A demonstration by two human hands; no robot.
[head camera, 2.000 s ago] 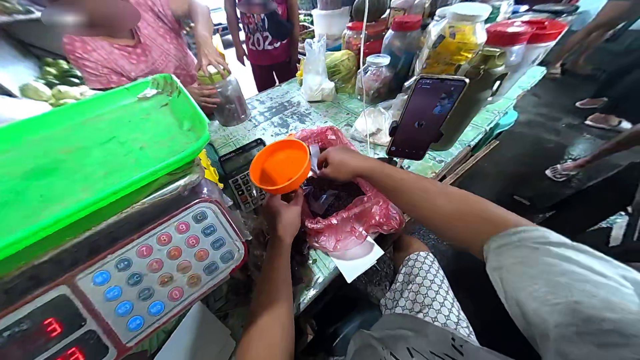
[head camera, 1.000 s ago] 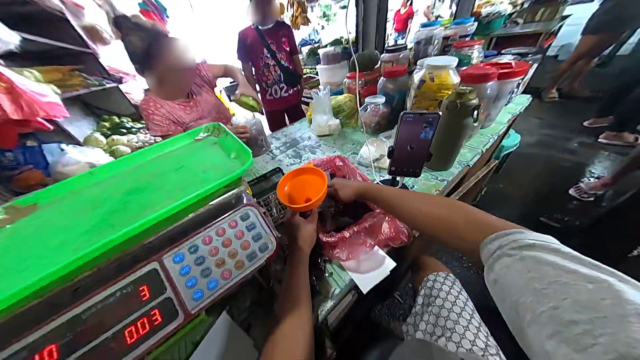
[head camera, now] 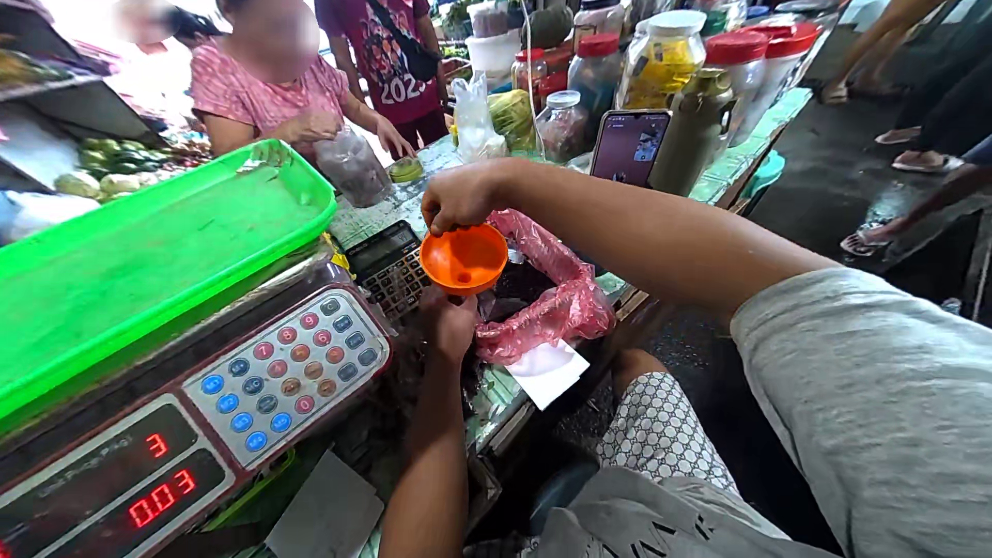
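Note:
An orange plastic funnel [head camera: 465, 260] is between my two hands, above the counter and left of a container lined with a pink plastic bag [head camera: 570, 298]. My right hand [head camera: 465, 195] grips the funnel's far rim from above. Below the funnel, my left hand [head camera: 451, 319] is closed around its lower part; what else it may hold there is hidden. Dark contents [head camera: 523, 285] lie inside the pink bag. A calculator [head camera: 391, 267] rests just left of the funnel. White paper [head camera: 549, 372] lies at the bag's near edge.
A digital scale [head camera: 291, 372] with a green tray [head camera: 155, 271] fills the left. Behind the bag stand a phone [head camera: 629, 147], an olive flask [head camera: 692, 132] and several lidded jars. Across the counter, a person in pink [head camera: 267, 101] handles a jar [head camera: 353, 167]; another person stands behind.
My right hand has moved from inside the pink bag to the funnel's far rim. The person in pink has set down a jar's lid or similar round item on the counter.

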